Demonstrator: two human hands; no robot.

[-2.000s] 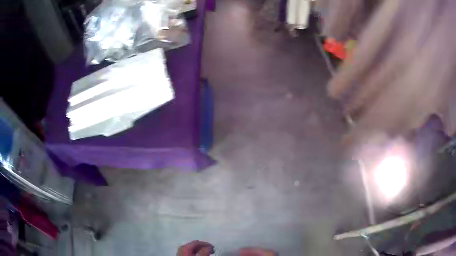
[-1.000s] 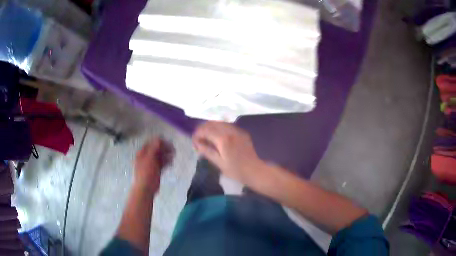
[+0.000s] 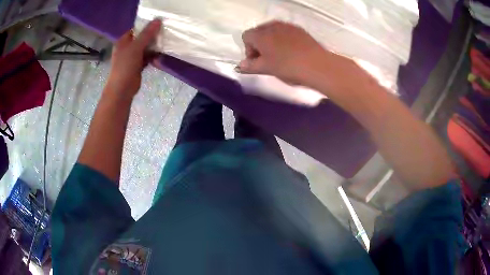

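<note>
A stack of flat, silvery-white garment bags (image 3: 199, 29) lies on the purple-covered table (image 3: 317, 126) at the top of the view. My left hand (image 3: 131, 59) is at the stack's left corner, its fingers at the edge of the film; whether they grip it is too blurred to tell. My right hand (image 3: 279, 51) is over the stack's near edge, fingers curled and thumb tip pinched on the film of a garment bag. The inside of its grip is hidden.
A red garment (image 3: 24, 80) hangs at the left. A blue mesh crate (image 3: 27, 215) stands on the floor at the lower left. Orange and purple garments (image 3: 473, 145) hang along the right side, beside a curved pale rail.
The stack is now closer, under my hands. My left hand has moved up from over the floor to the stack's left corner. My right hand has moved onto the stack's near edge.
</note>
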